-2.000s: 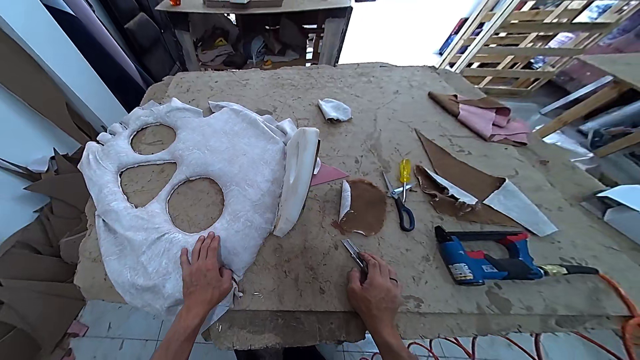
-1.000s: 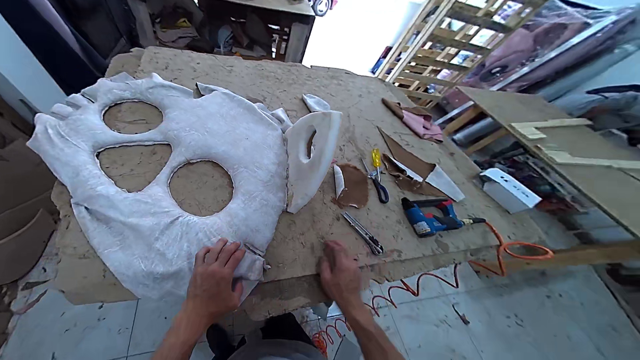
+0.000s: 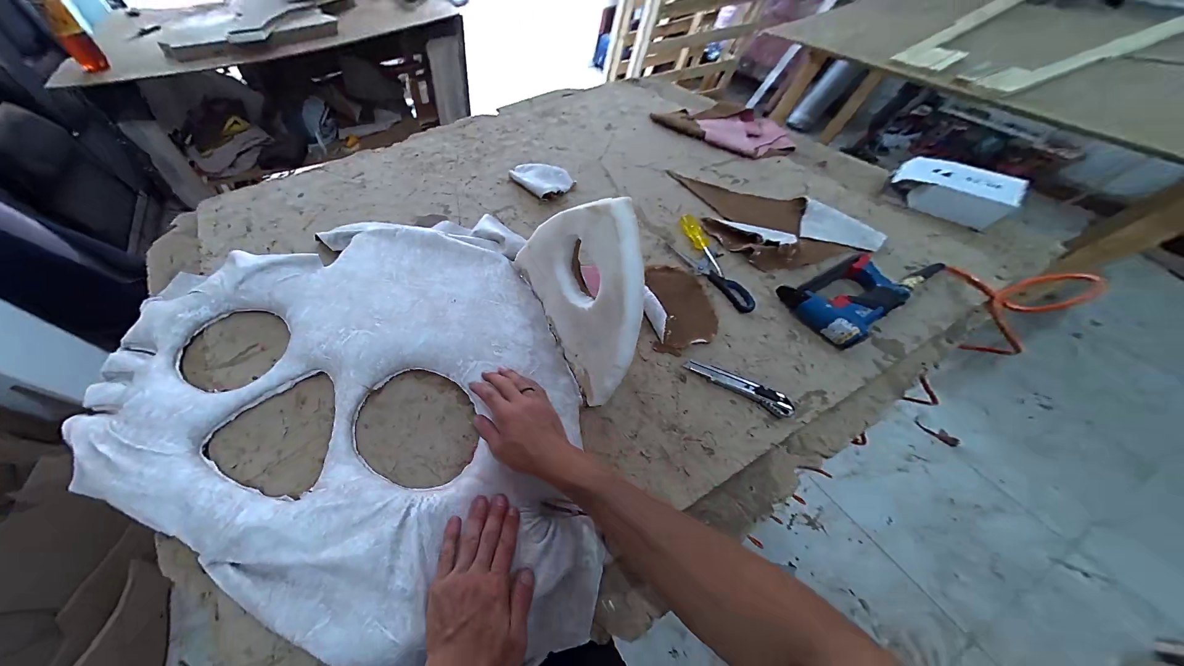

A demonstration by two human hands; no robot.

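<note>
A large white fabric-covered panel (image 3: 416,296) with three cut-out holes lies on the worktable (image 3: 647,444). My left hand (image 3: 481,583) rests flat on its lower part, fingers extended, beside wrinkled fabric. Above it, my right hand (image 3: 523,421) touches the panel just right of the round hole, with fingers slightly spread. Against the panel's right edge stands a pale curved foam-like piece (image 3: 601,342) with an oval opening. A snap-off utility knife (image 3: 740,387) lies apart from both hands, on the table to the right.
Scissors (image 3: 731,289), a yellow-handled tool (image 3: 694,233), brown fabric scraps (image 3: 684,305) and a blue pneumatic stapler (image 3: 842,310) with an orange hose (image 3: 999,296) lie on the right. A white scrap (image 3: 541,179) is farther back. A white box (image 3: 962,190) stands beyond the table's right side.
My right hand held the utility knife two seconds ago, then let it go on the table. It has moved left from the table onto the white panel. The view has shifted.
</note>
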